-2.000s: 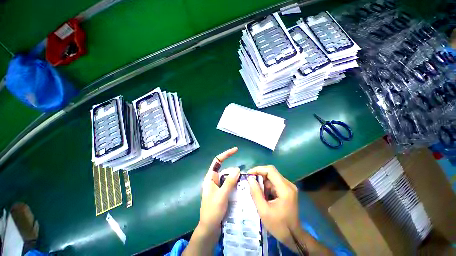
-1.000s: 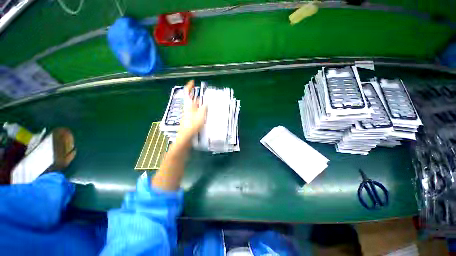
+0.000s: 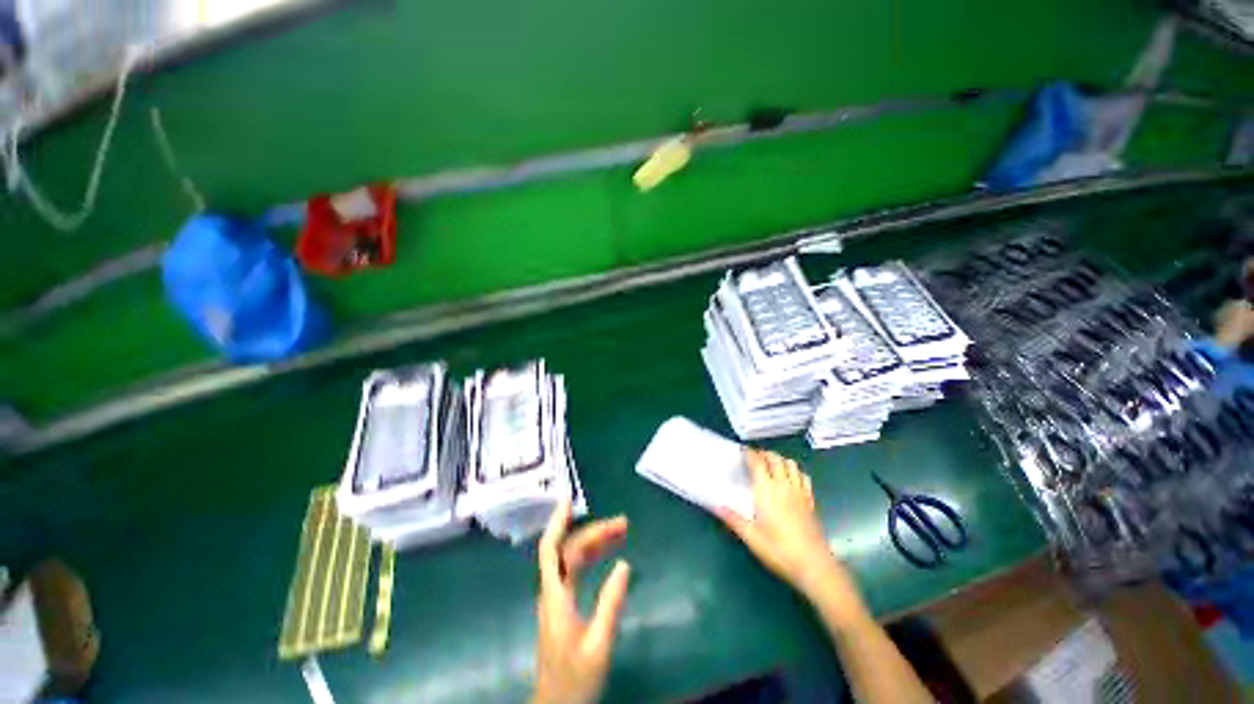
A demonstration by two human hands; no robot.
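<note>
My right hand (image 3: 781,516) is at the right end of the small pile of blank white cards (image 3: 688,461) at the bench centre; its fingers overlap the cards, and the frame is too blurred to show whether it grips one. My left hand (image 3: 578,605) is raised over the bench below the left stacks, empty, with fingers apart. Two side-by-side left stacks of patterned phone-shaped pieces (image 3: 399,433) stand to the left, each piece dark-outlined on white card.
Three piles of patterned pieces (image 3: 784,316) stand near the back rail. Scissors (image 3: 921,523) lie right of the cards. A yellow-gold striped sheet (image 3: 327,578) is below the left stacks. Clear plastic items (image 3: 1100,399) cover the far right. A carton (image 3: 1004,619) is lower right.
My left hand has left the left stacks and moved lower right of them. My right hand has come into view at the blank cards. The view has shifted.
</note>
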